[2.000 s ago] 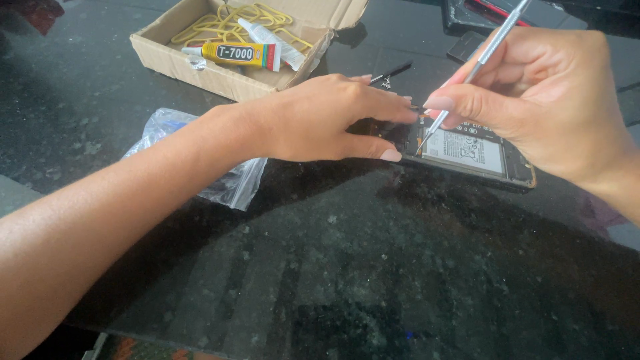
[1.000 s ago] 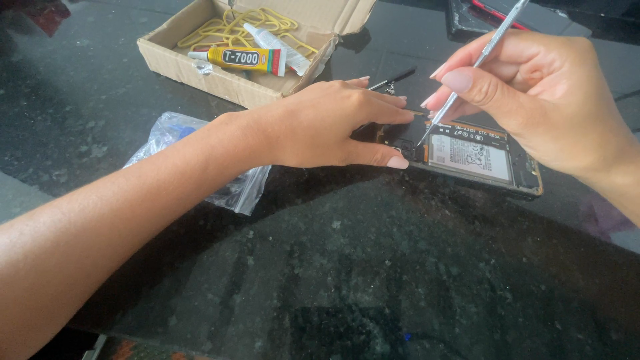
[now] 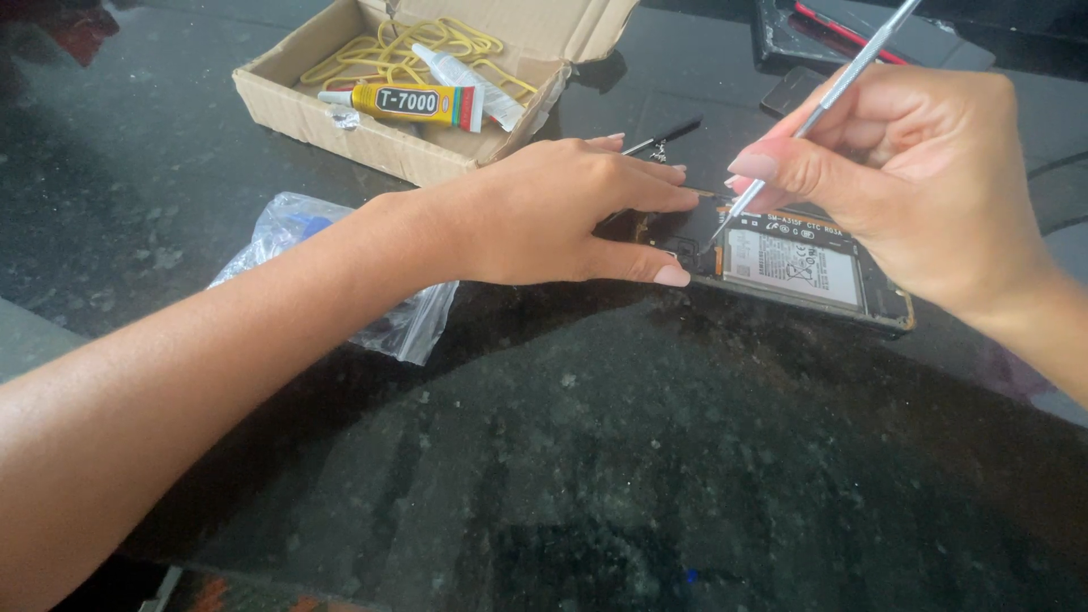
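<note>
An opened smartphone lies flat on the dark counter, its back off and its battery showing. My left hand grips the phone's left end, thumb on the near edge and fingers on the far edge. In my right hand is a thin metal pick-like tool, held like a pen. Its fine tip points down at the phone's inside, just left of the battery, between my left thumb and fingers; whether it touches cannot be told. My left palm and fingers hide part of the phone's left end.
A cardboard box at the back left holds a yellow glue tube, a white tube and yellow cord. A clear plastic bag lies beneath my left forearm. Behind the phone are a dark slim tool and some dark flat objects.
The metal tool's tip has moved from beside the battery's left edge, where it was two seconds ago, to farther left inside the phone. My left hand keeps its hold on the phone.
</note>
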